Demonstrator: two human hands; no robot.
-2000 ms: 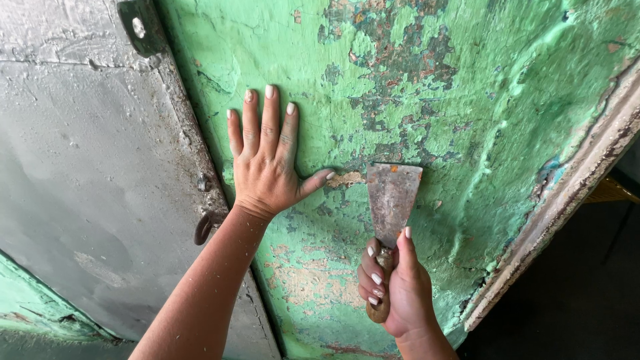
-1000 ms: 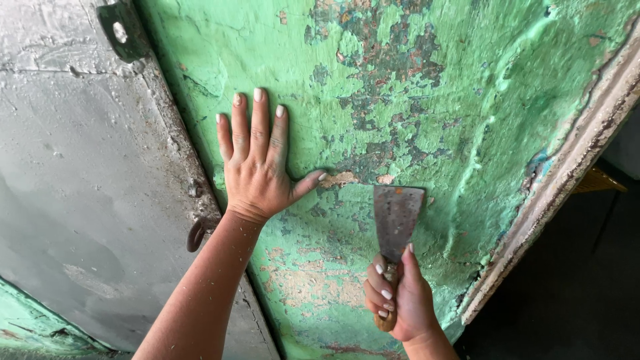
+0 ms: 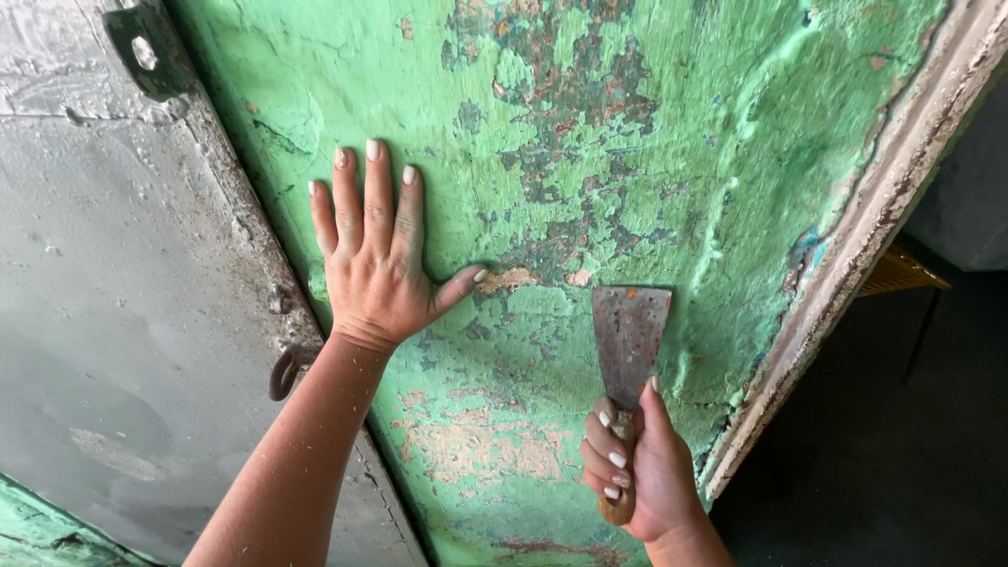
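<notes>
My left hand [image 3: 382,260] lies flat with fingers spread on a green painted wall [image 3: 488,189], its thumb tip beside a bare chipped spot. My right hand [image 3: 642,465] is closed around the wooden handle of a paint scraper [image 3: 632,339]. The scraper's broad, rust-spotted metal blade points up, its edge at the wall's surface, right of and below a small bare patch [image 3: 578,277]. Above it the green paint is flaked, showing dark and reddish layers. Lower down is a larger pale patch [image 3: 488,453] where paint is gone. Small flecks dot my left forearm.
On the left stands a grey metal door [image 3: 134,315] with a dark slotted bracket [image 3: 147,51] and a rusty metal loop [image 3: 285,372]. A chipped pale trim [image 3: 835,291] edges the wall at right. Beyond it are a dark floor and part of a yellowish seat [image 3: 902,272].
My right hand has moved the scraper to the right, away from my left thumb. A second bare patch now shows between them. My left hand stays pressed on the wall.
</notes>
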